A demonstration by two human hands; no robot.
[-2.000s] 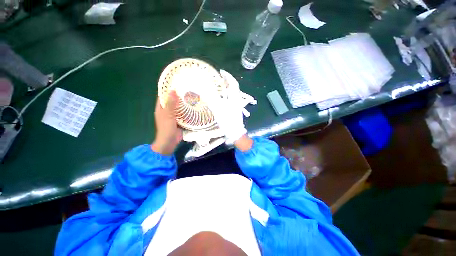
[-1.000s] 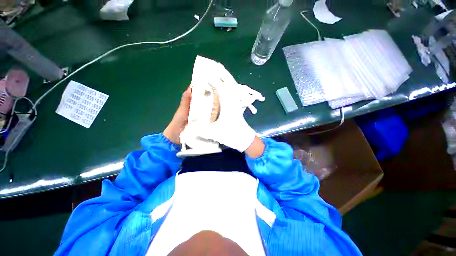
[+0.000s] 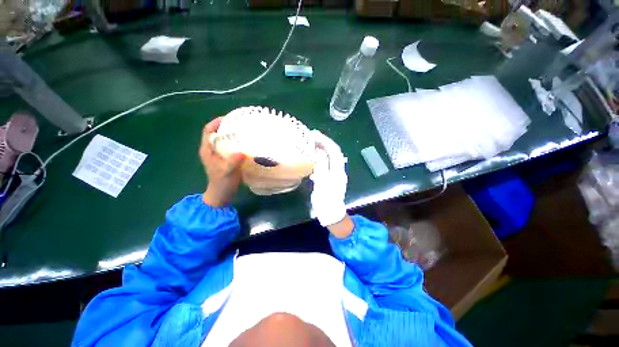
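A cream clip fan (image 3: 271,139) is held above the front edge of the green bench, its slatted round grille tilted up and away. A dark oval spot shows on its near side. My left hand (image 3: 220,162), bare, grips the fan's left rim. My right hand (image 3: 328,179), in a white glove, holds its right side; the fingertips are partly hidden behind the fan. The underside of the fan is hidden.
Right: pale blue-green block (image 3: 374,161), bubble bags (image 3: 451,125), water bottle (image 3: 353,80) upright. Left: printed sheet (image 3: 110,165), white cable (image 3: 166,96), pink fan (image 3: 19,133). An open carton (image 3: 461,247) and a blue stool (image 3: 505,203) are below the bench edge at right.
The fan has turned from side-on, clip toward me, to grille up and tilted away. Both hands have shifted their grip around it. The view has tilted up, showing more of the bench's far side.
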